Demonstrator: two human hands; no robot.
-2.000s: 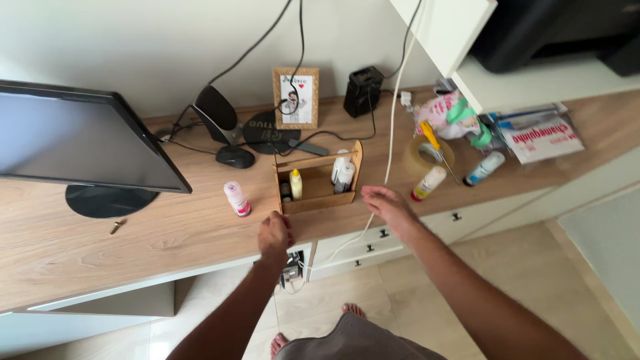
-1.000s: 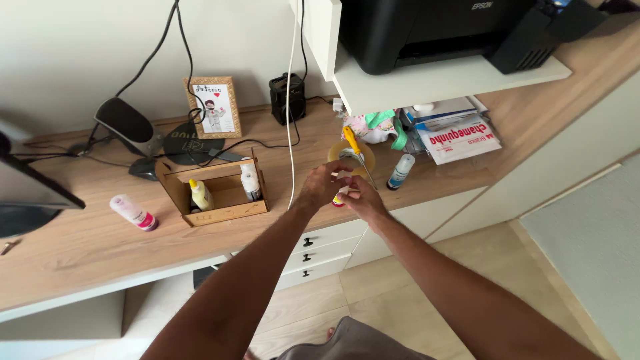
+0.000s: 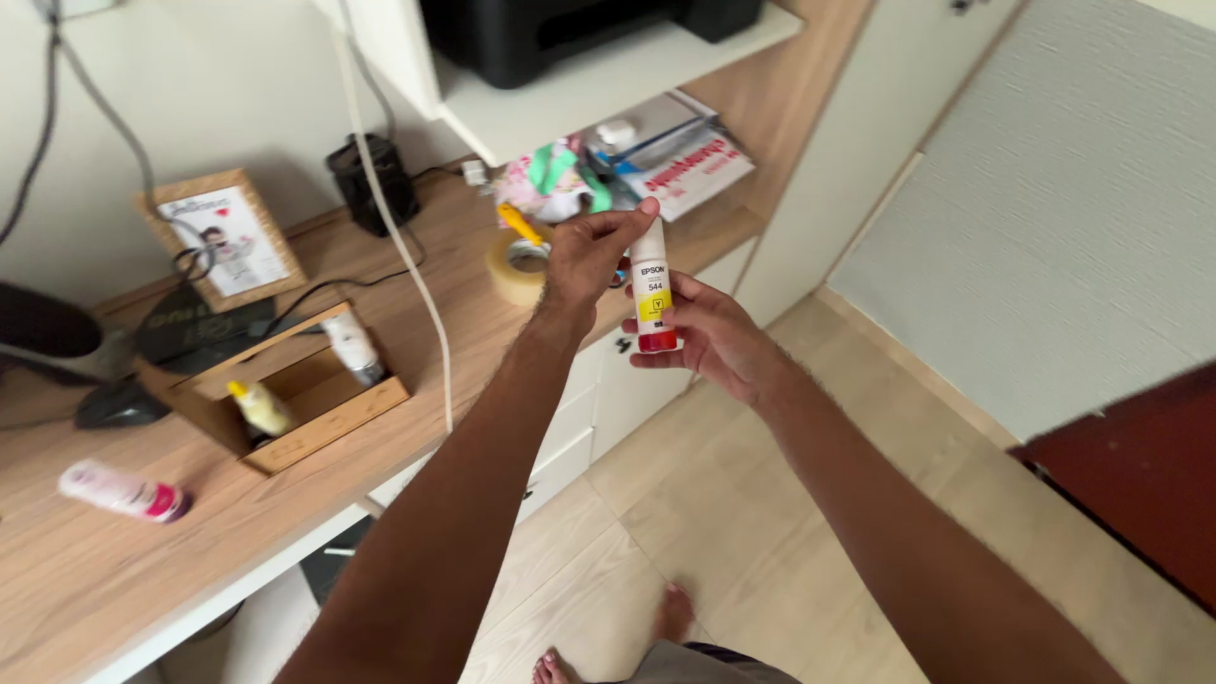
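My right hand (image 3: pixel 712 332) holds a yellow Epson ink bottle (image 3: pixel 653 290) upright by its lower part, over the desk's front edge. The fingers of my left hand (image 3: pixel 594 256) are at the bottle's white cap. On the desk to the left stands a wooden caddy (image 3: pixel 328 421) with a yellow-capped bottle (image 3: pixel 261 408) and a white bottle (image 3: pixel 351 349) inside. A magenta-labelled ink bottle (image 3: pixel 125 491) lies or leans left of the caddy; which of the two is unclear.
A tape roll (image 3: pixel 513 269) and a yellow-handled tool (image 3: pixel 520 224) are behind my left hand. A white cable (image 3: pixel 404 242) hangs across the desk. Also there are a picture frame (image 3: pixel 225 239), a black computer mouse (image 3: pixel 121 405), a paper pack (image 3: pixel 689 171) and a shelf (image 3: pixel 617 66) with a black printer.
Both hands have come to the yellow ink bottle, which stood on the desk by the tape roll two seconds ago; it is now lifted. The view has swung right.
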